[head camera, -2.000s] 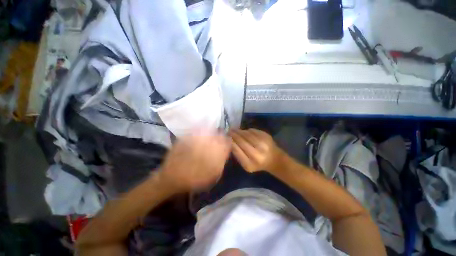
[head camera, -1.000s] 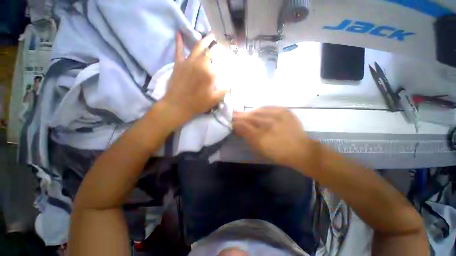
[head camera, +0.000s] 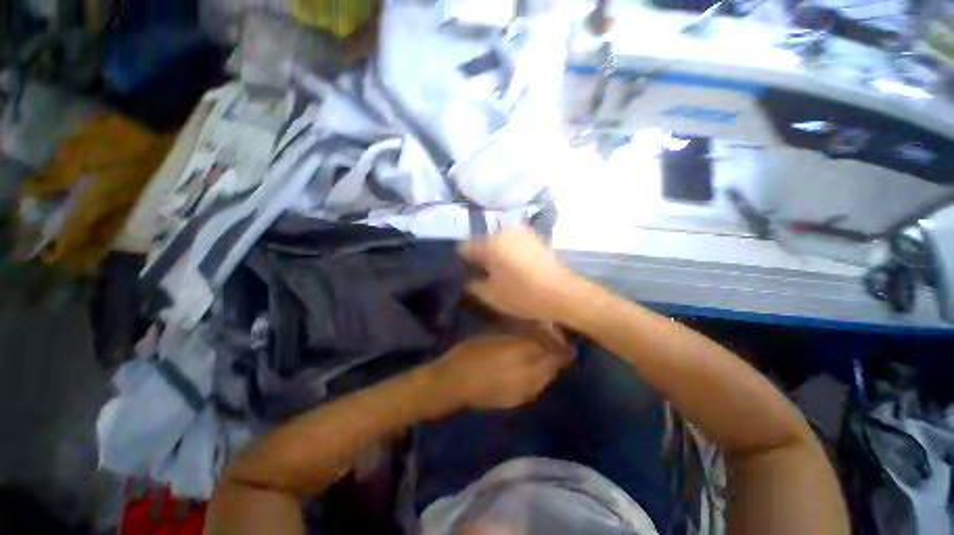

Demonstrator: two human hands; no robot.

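A dark grey garment piece (head camera: 345, 298) is bunched at the table's front edge and over my lap. My right hand (head camera: 513, 274) is at its right end, with the fingers on the cloth. My left hand (head camera: 507, 368) is just below, blurred, with its fingers closed near the cloth's lower right edge; what its fingertips hold is hidden. A pale grey-white garment with dark stripes (head camera: 403, 157) lies heaped behind the dark cloth, reaching the bright lamp area. The needle area is lost in glare.
The white machine head (head camera: 669, 105) stands at the back right. A phone (head camera: 686, 169), dark snips (head camera: 749, 212) and black scissors (head camera: 894, 280) lie right. A measuring strip (head camera: 669, 274) runs along the front edge. Ochre cloth (head camera: 94, 188) is left; a red basket (head camera: 157, 514) is lower left.
The view has shifted. My hands have moved from the pale cloth near the lamp to the table's front edge. The dark grey piece now lies spread in front of the pale garment.
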